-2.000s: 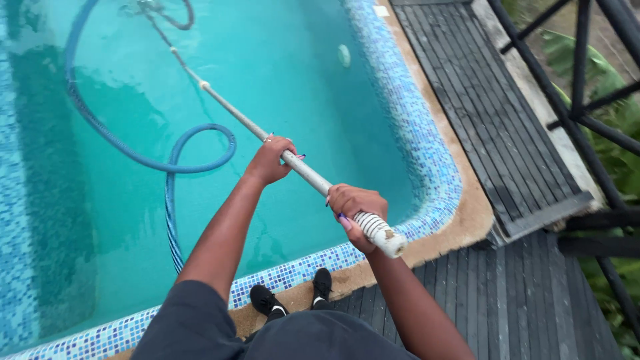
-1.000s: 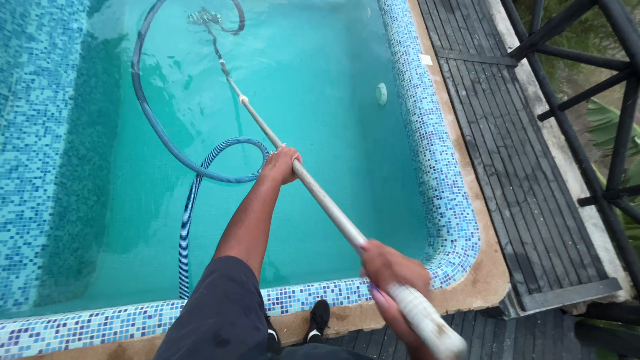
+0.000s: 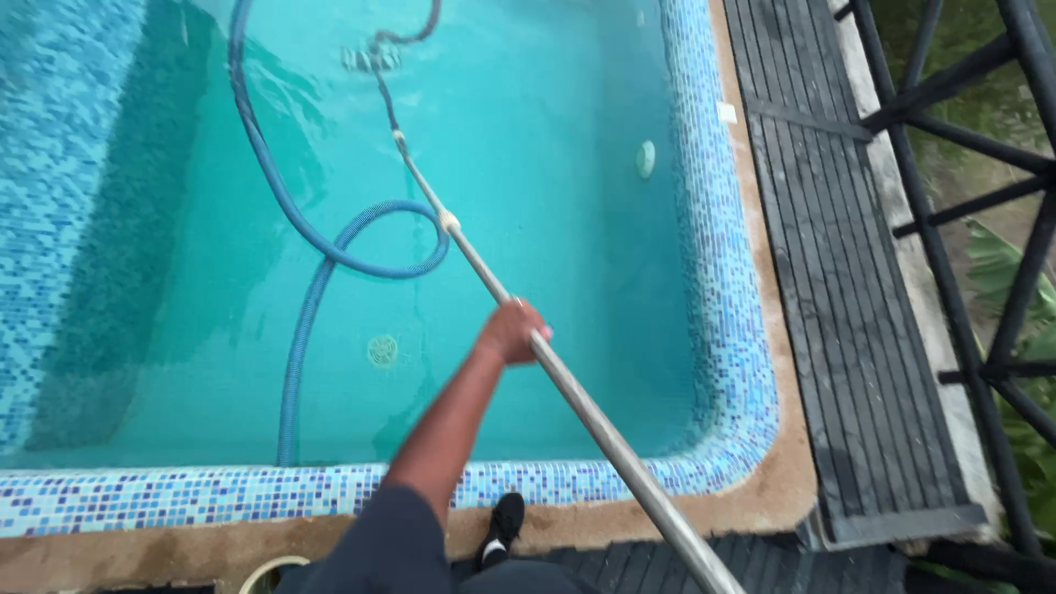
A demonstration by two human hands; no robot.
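Observation:
My left hand [image 3: 516, 332] is closed around the middle of a long metal telescopic pole [image 3: 610, 441], which slants down into the pool water. Beyond the hand, a pale locking collar [image 3: 448, 220] joins the pole's thinner section. At the far end sits a pool vacuum head [image 3: 371, 58], blurred under the water. A blue ribbed hose [image 3: 299, 355] makes a loop close to the collar and curves away up the left side. The near end of the pole runs out at the bottom edge, and my right hand is out of view.
A mosaic-tiled pool wall [image 3: 734, 355] with brown coping [image 3: 792, 462] borders the water. Dark decking [image 3: 858, 272] and a black railing [image 3: 932, 214] line the right. My black shoe [image 3: 506, 518] stands on the near coping, beside a round container's rim [image 3: 268, 569]. A drain cover [image 3: 382, 351] lies underwater.
My right hand, on the pole's near end in both earlier frames, has left the view. The white grip end has also gone out at the bottom. The view has shifted.

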